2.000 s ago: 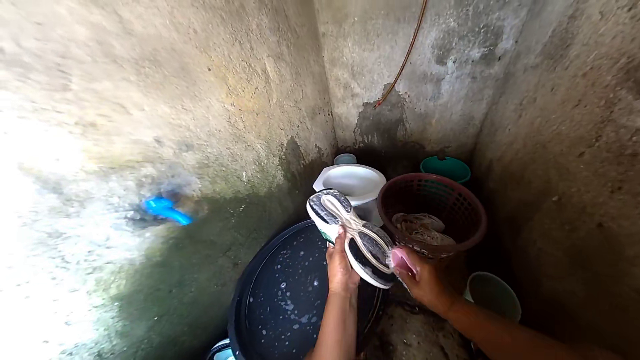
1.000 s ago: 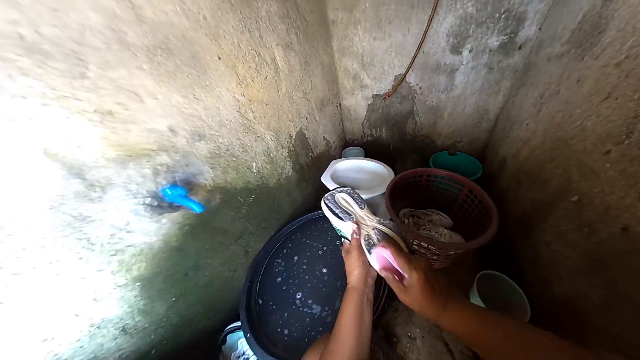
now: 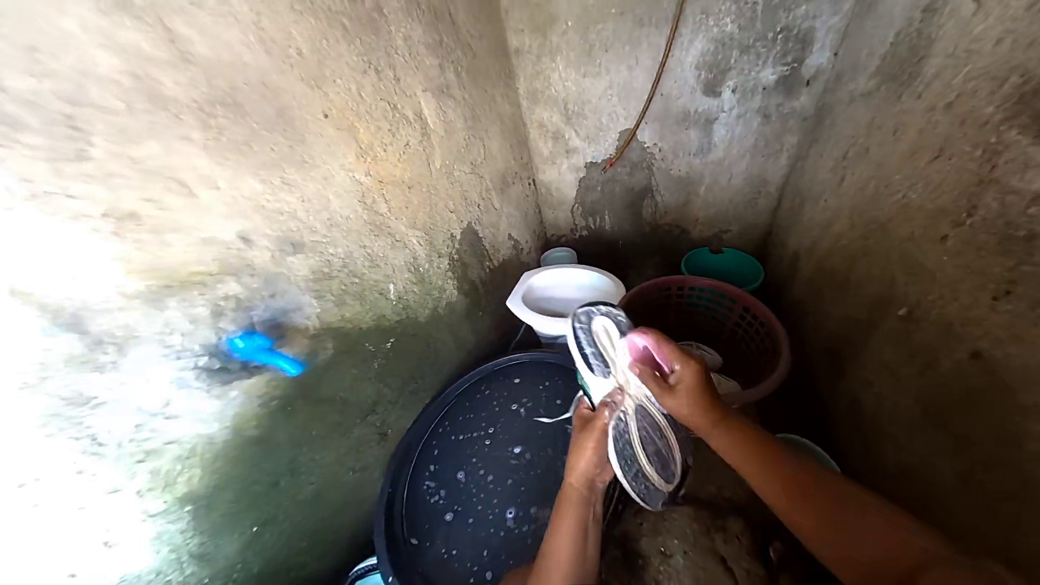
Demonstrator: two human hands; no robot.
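Note:
A wet shoe [image 3: 647, 443] with a black and white sole is held sole up, just right of the dark round tub [image 3: 479, 487]. My left hand [image 3: 591, 443] grips it by the middle from the left side. My right hand [image 3: 682, 386] holds a pink scrubbing brush or sponge [image 3: 650, 351] against the sole near its upper end; which of the two it is, I cannot tell. Water with specks of foam fills the tub, and a pale lace hangs from the shoe over it.
Behind the shoe stand a white toilet bowl [image 3: 561, 294] and a reddish plastic basket [image 3: 776, 345] with shoes inside. A green basin [image 3: 723, 268] is at the back wall. A blue tap [image 3: 264, 352] sticks out of the left wall. A pale container [image 3: 808, 451] lies partly behind my right forearm.
The pink thing in my right hand has moved from the shoe's lower end up to its upper part. My left hand still holds the shoe, which is now more upright.

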